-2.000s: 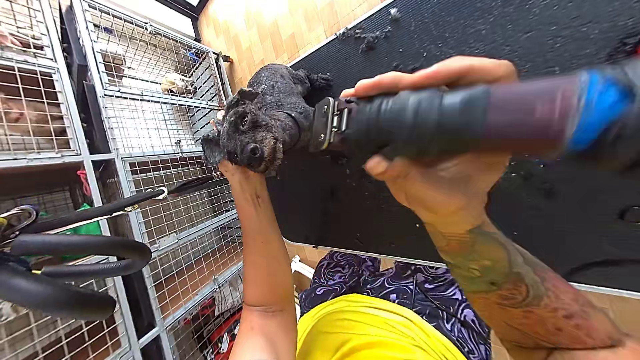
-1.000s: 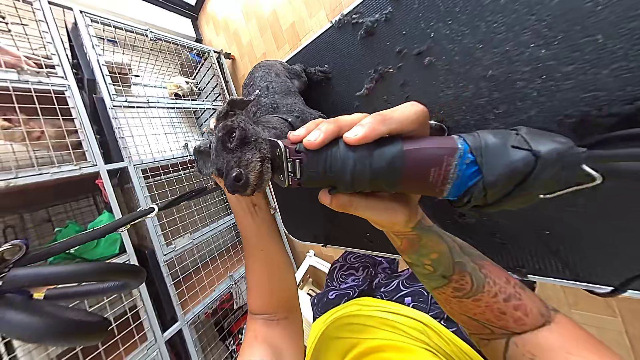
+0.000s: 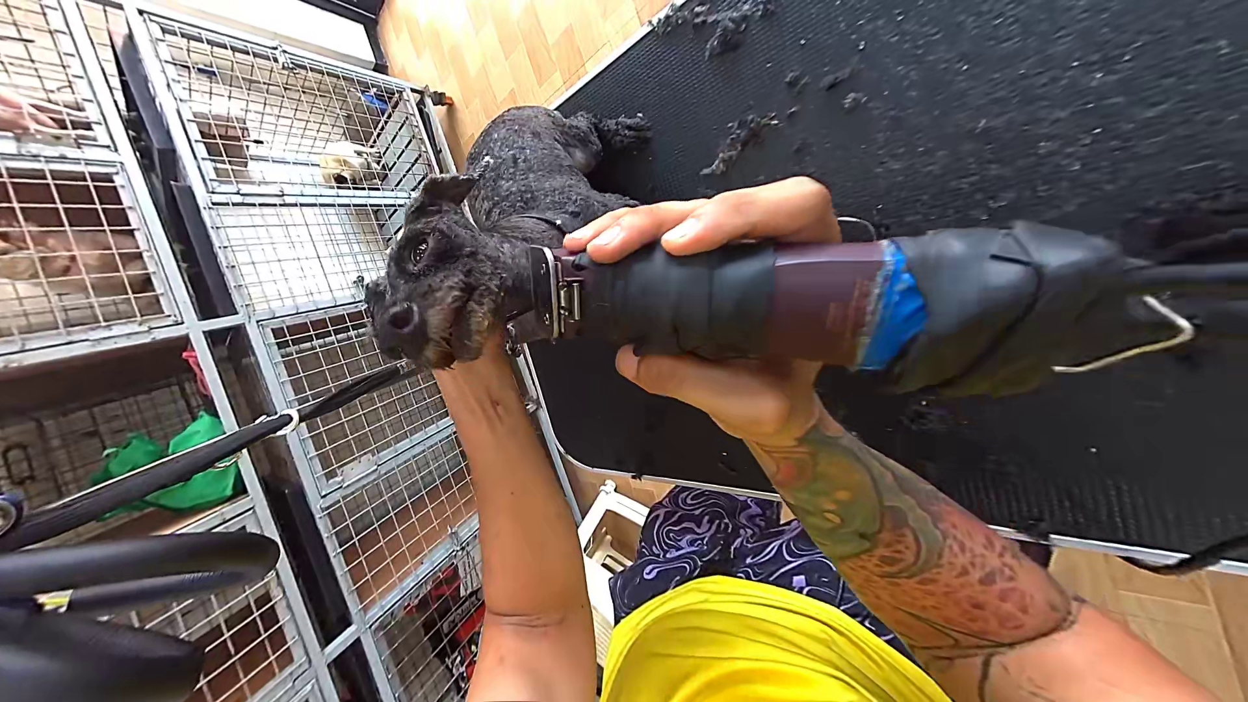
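Observation:
My right hand [image 3: 741, 283] is wrapped around corded electric clippers [image 3: 682, 297] bound with black and blue tape. The clipper head lies against or very close to the jaw of a dark curly-haired dog [image 3: 531, 166], beside its throat. The dog stands on the black grooming table [image 3: 975, 127], its face turned toward me and a dark strap at its neck. My left arm reaches up to the dog's muzzle from below; the left hand [image 3: 478, 361] is mostly hidden behind the head, so its fingers do not show.
Stacked wire cages [image 3: 292, 185] line the left, some with animals inside. Green cloth [image 3: 190, 463] lies in one. A black grooming strap [image 3: 234, 444] runs toward the dog from padded black tubing [image 3: 136, 565]. Clipped hair tufts [image 3: 741, 141] lie on the table; the clipper cord trails right.
The clippers have swung from a slight tilt to nearly level and their rear end with the cord has come into view. The dog's head has turned a little.

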